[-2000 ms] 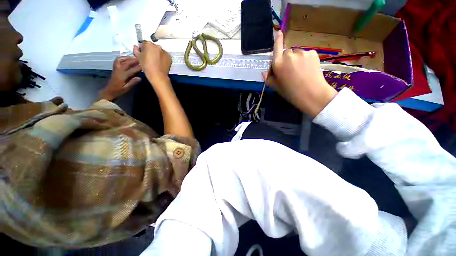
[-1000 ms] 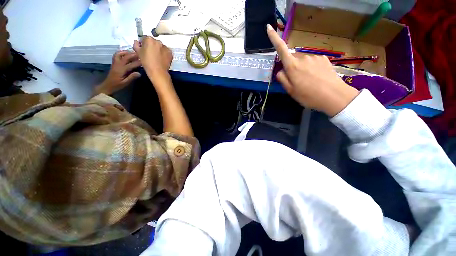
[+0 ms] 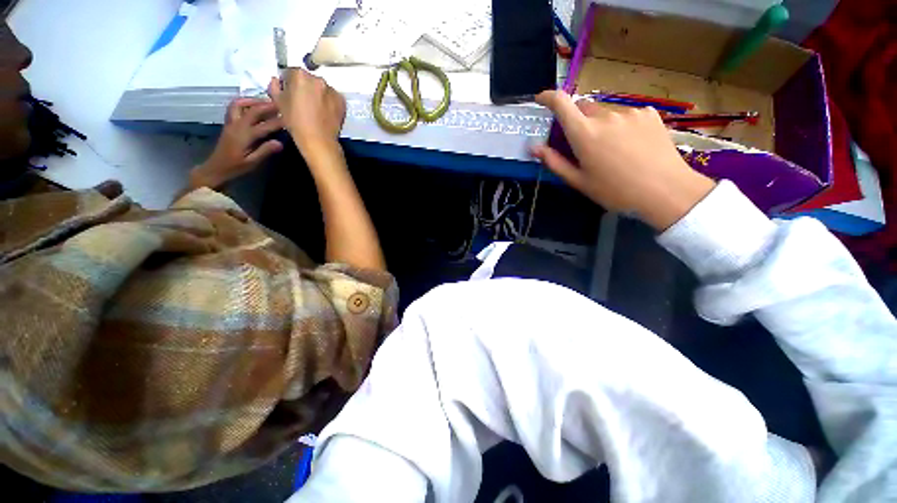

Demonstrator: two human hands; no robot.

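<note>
My right hand [image 3: 629,157] is over the table's front edge, empty. Its index fingertip is at the lower corner of the black phone [image 3: 523,49], its thumb lower and apart. My left hand is not in view; its white sleeve [image 3: 570,363] crosses the bottom. Olive-gold scissor handles [image 3: 413,93] lie left of the phone. The open purple box [image 3: 708,74] is right of my hand, with red and blue pens [image 3: 644,101] and a green-handled tool [image 3: 755,37]. A thin strand hangs below the table edge near my thumb.
At left, a person in a plaid shirt [image 3: 187,324] has both hands [image 3: 313,108] at the table, a thin pale stick-like item at the fingers. Printed scale markings [image 3: 482,121] run along the table front. Papers [image 3: 443,29] lie behind the scissors. Red fabric [image 3: 866,88] is far right.
My right hand has gone from a raised, pointing index finger to lowered, bent fingers at the phone's lower corner. The view has shifted slightly. The other person's hands stay at about the same place.
</note>
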